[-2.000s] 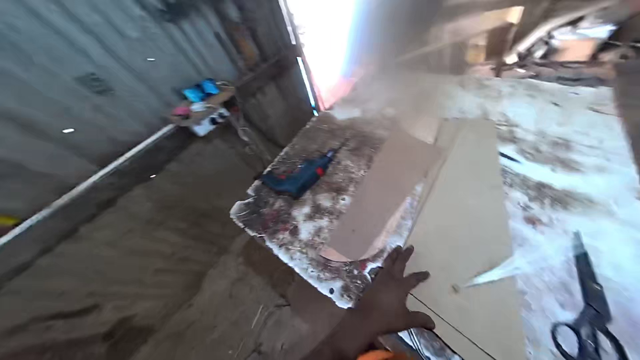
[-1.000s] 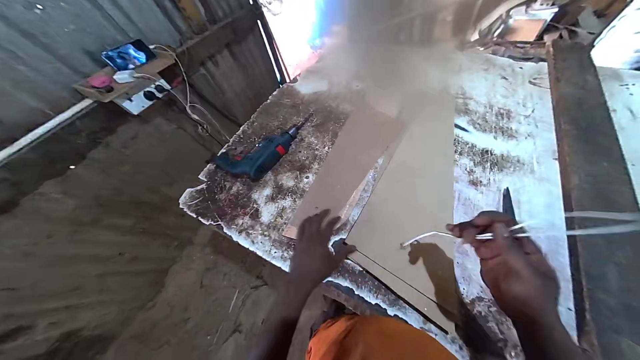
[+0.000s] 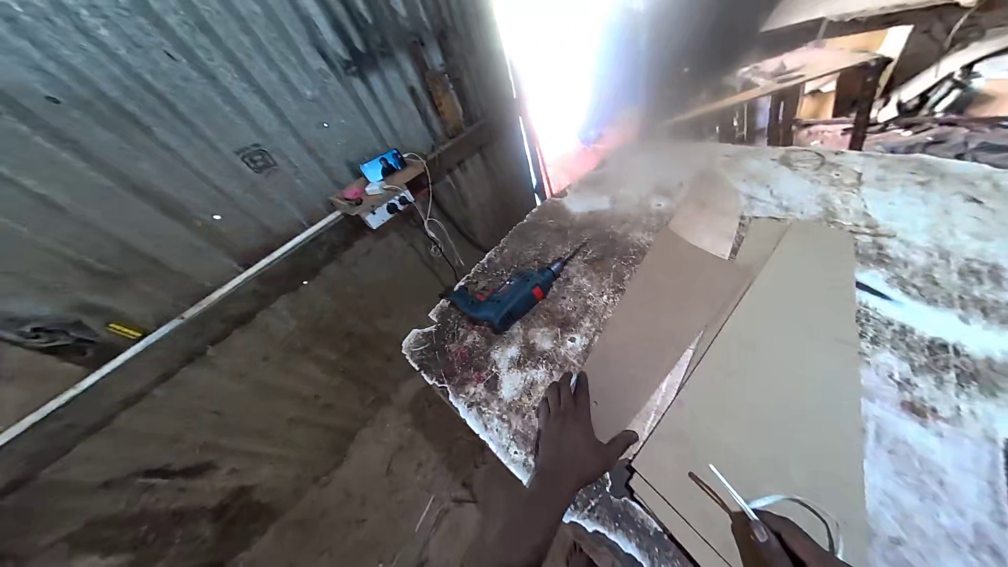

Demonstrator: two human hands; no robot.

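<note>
My left hand (image 3: 573, 441), fingers spread, lies at the near end of a long brown sheet piece (image 3: 669, 315) on the worktable (image 3: 512, 370). A wider, paler sheet (image 3: 780, 370) lies beside it on the right. At the lower right edge, my right hand (image 3: 776, 539) holds a thin white stick-like tool (image 3: 732, 492) and a looped pale strip over the pale sheet; the hand is partly out of view. A thin brown stick or its shadow shows beside the tool. The blue power drill (image 3: 512, 295) lies left of the sheets, its bit pointing away.
A corrugated metal wall (image 3: 157, 142) rises at the left, with a small shelf (image 3: 354, 203) bearing a lit phone (image 3: 382, 165), a socket box (image 3: 388, 209) and cables. A dark pointed object (image 3: 874, 291) lies right of the sheets. A wooden bench (image 3: 787, 75) stands behind.
My left hand has moved left along the near end of the sheets. My right hand, out of view at first, came in with the thin tool and is now lower in view. The view has swung left.
</note>
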